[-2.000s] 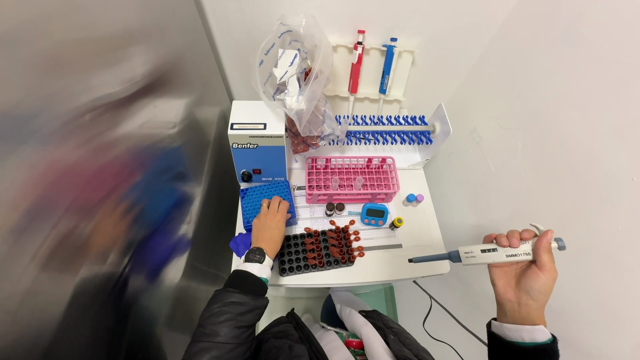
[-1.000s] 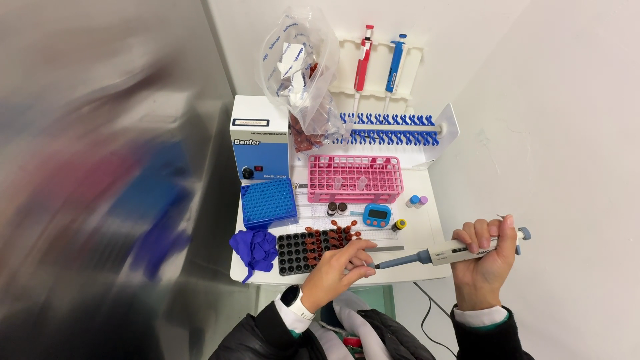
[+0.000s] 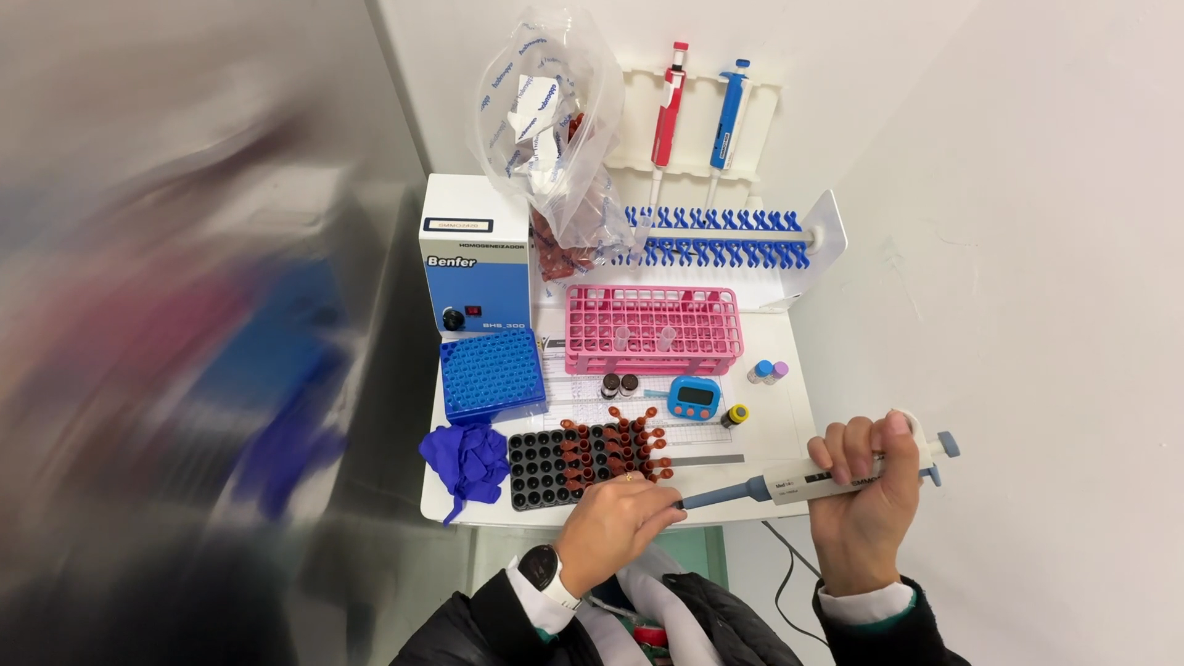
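Note:
My right hand (image 3: 865, 495) is closed round the white body of a micropipette (image 3: 800, 481), which lies nearly level with its grey shaft toward the left. The fingertips of my left hand (image 3: 615, 527) pinch the end of that shaft; whether a tip is between them is hidden. Just behind my left hand, a black tube rack (image 3: 532, 467) bears rows of open reddish-brown microtubes (image 3: 629, 444). A blue tip box (image 3: 495, 370) full of tips stands at the left of the table, behind crumpled blue-violet gloves (image 3: 467, 462).
A pink tube rack (image 3: 652, 365) holds two clear tubes. Nearby are dark vials (image 3: 610, 387), a blue timer (image 3: 694, 398), a yellow-capped vial (image 3: 735, 416) and two small capped vials (image 3: 761, 372). Behind stand a Benfer tube mixer (image 3: 476, 287), a plastic bag (image 3: 555, 139) and red (image 3: 668, 120) and blue (image 3: 731, 120) pipettes.
My left hand has left the tip box and come to the end of the pipette shaft. My right hand has brought the pipette leftward, nearer the rack.

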